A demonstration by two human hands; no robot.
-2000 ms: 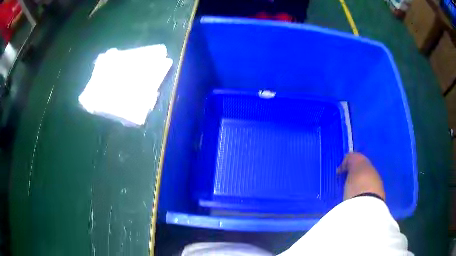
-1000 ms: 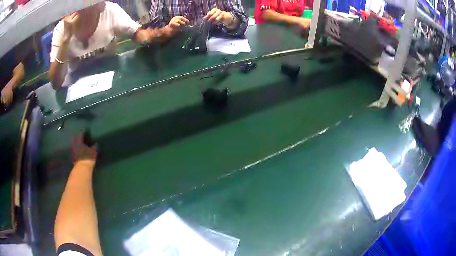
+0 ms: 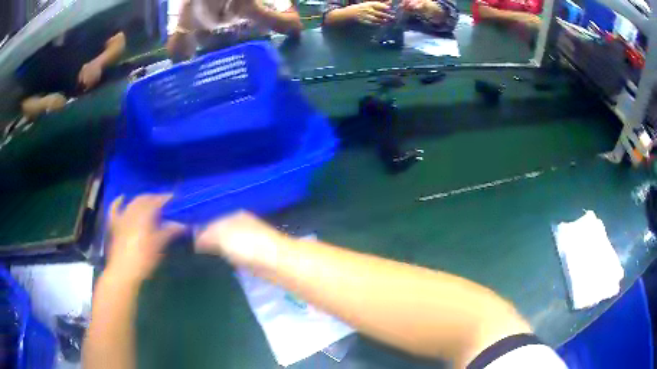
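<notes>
A blue perforated basket (image 3: 216, 137) is tilted over the green tabletop at the left, blurred by motion, with its bottom and slotted side showing. My left hand (image 3: 137, 234) and my right hand (image 3: 234, 238) are at its near rim and grip it, though blur hides the exact finger positions. My right forearm reaches across from the lower right. A white printed sheet or bag stack (image 3: 288, 324) lies below my right forearm, partly covered by it. Clear plastic edges show beside the stack.
Black corded units (image 3: 396, 151) lie on the green belt, with another (image 3: 490, 90) farther back. A white stack (image 3: 589, 259) is at the right table edge above a blue tote (image 3: 619, 335). Another blue basket (image 3: 29, 324) is at the lower left. Several people's hands are across the table.
The blue basket has come into view over the table's left side, with both hands on it. My left hand was at the belt without the basket. The view has shifted left.
</notes>
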